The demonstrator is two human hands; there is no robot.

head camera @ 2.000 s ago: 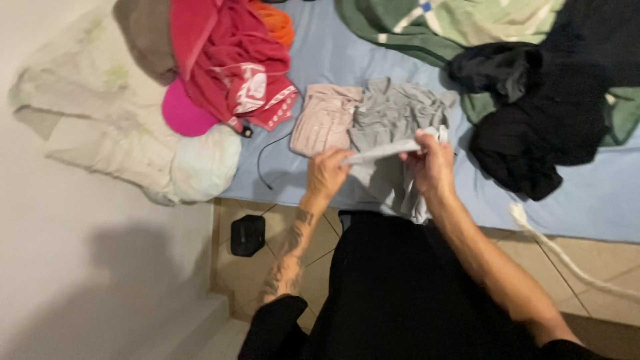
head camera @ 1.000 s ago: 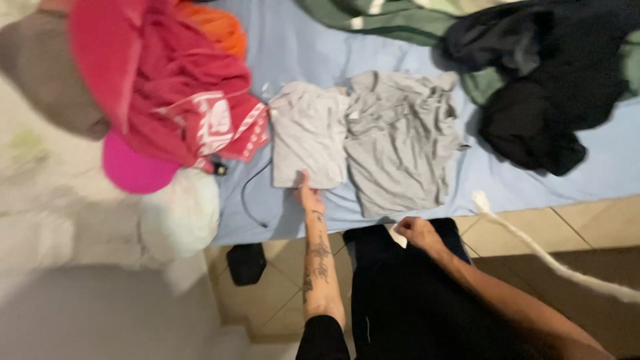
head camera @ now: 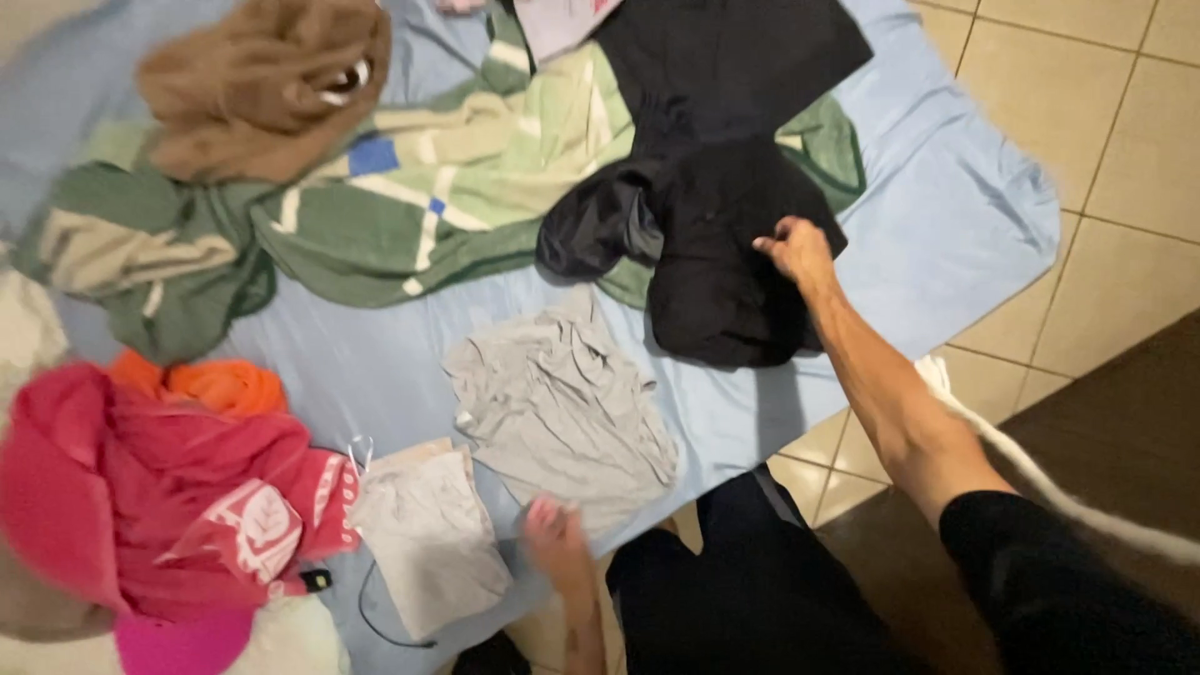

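Observation:
My right hand (head camera: 797,248) reaches over a heap of black clothes (head camera: 731,272), thumb and index finger close together at the cloth; whether they pinch it cannot be made out. Blurred, my left hand (head camera: 555,530) is at the lower edge of a crumpled light grey garment (head camera: 572,403) that lies spread on the blue sheet (head camera: 394,337). To the left of that hand is a folded, pale grey garment (head camera: 436,539), with a beige edge of cloth showing beneath its top.
A red printed towel (head camera: 187,487), an orange cloth (head camera: 225,384) and a magenta item (head camera: 183,642) lie at left. Behind are a green patterned blanket (head camera: 394,230) and a brown garment (head camera: 272,84). A white rope (head camera: 1050,492) hangs at right, above the tiled floor (head camera: 1059,122).
The view has swung right. My left hand has left the folded grey garment, and my right hand has moved from the bed's front edge out to the black clothes.

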